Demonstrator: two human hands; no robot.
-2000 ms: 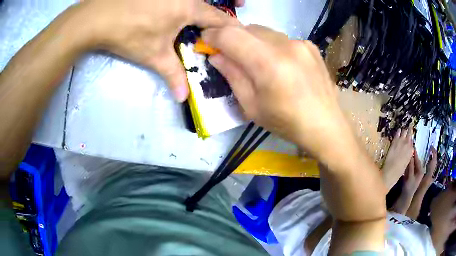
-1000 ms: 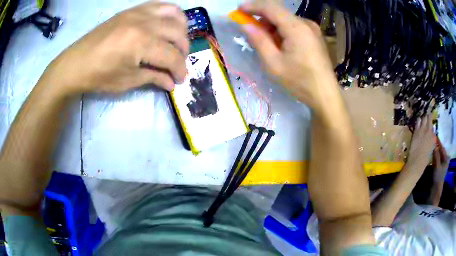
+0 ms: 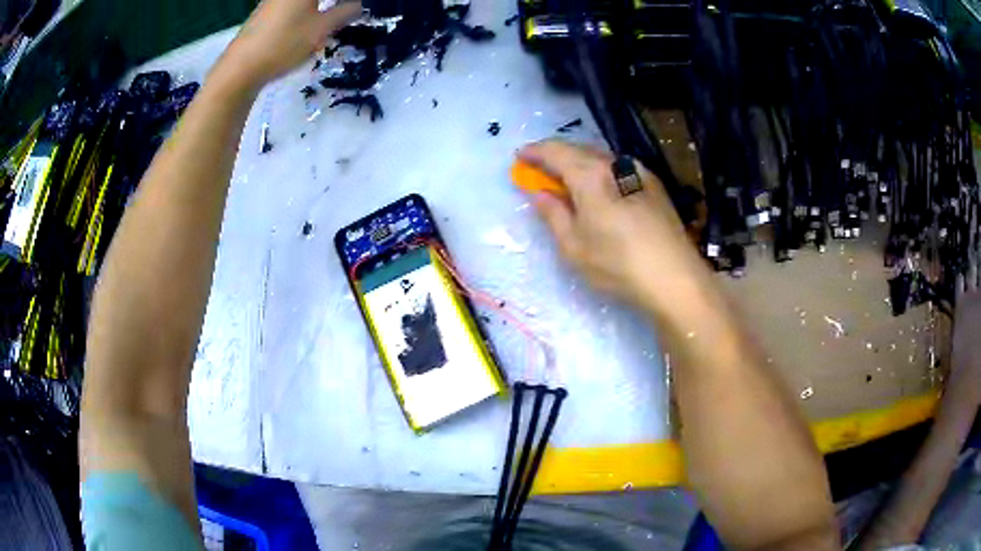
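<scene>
A power bank case lies open on the table with a blue circuit board at its far end. A white battery cell with a dark green end band and yellow edging sits in it. A ragged black residue patch is on the cell. Thin red wires run off its right side. Black cables hang over the table's front edge. My right hand holds an orange scraper, right of the case and off it. My left hand is at the top, beside black scraps; whether it holds any is unclear.
Black units with dangling cables fill the upper right over brown board edged in yellow tape. More yellow-edged units lie at the far left. Another person's arm is at the lower right. A blue crate is below the table edge.
My left hand has left the case and moved up to the scraps. My right hand has lifted off the cell with the scraper. The case lies untouched. The view has shifted, showing more of the table's far side.
</scene>
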